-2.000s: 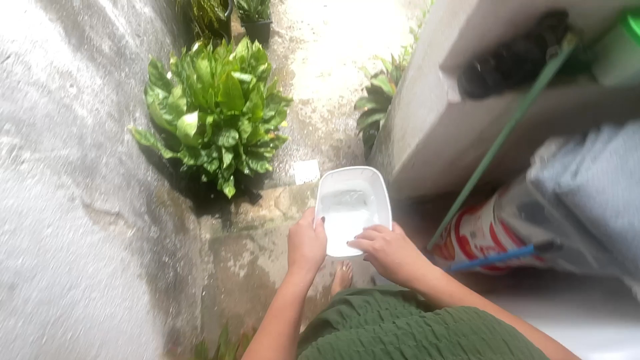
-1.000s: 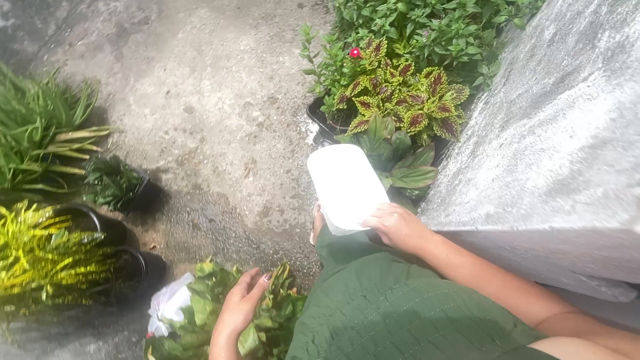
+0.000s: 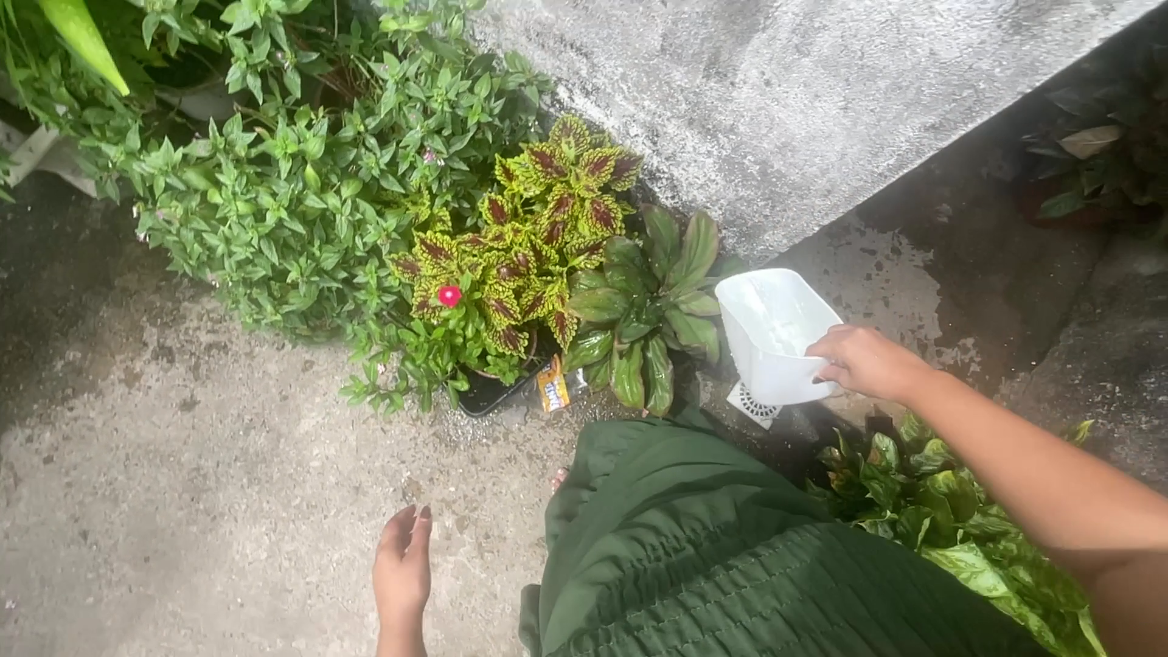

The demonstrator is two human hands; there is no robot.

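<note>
My right hand [image 3: 862, 363] grips the near right rim of a white plastic tub [image 3: 789, 365], its thumb and fingers closed over the edge. The tub is tilted with its mouth showing, and its inside looks wet. It hangs above a square floor drain cover [image 3: 754, 405], just right of a broad-leaved green plant [image 3: 652, 310]. My left hand [image 3: 402, 557] is held over the concrete floor at lower left, holding nothing, its fingers slightly bent.
Coleus [image 3: 538, 237] with yellow-green and dark red leaves stands beside a bushy green plant [image 3: 274, 210]. A rough grey wall [image 3: 730, 109] rises behind. An orange wrapper [image 3: 552, 385] lies by a black pot [image 3: 488, 392]. Another leafy plant [image 3: 949, 511] is at lower right.
The view has swung strongly. Two seconds ago both hands held the tub; one second ago only my right hand did, as now. The tub's open mouth has come into view since one second ago.
</note>
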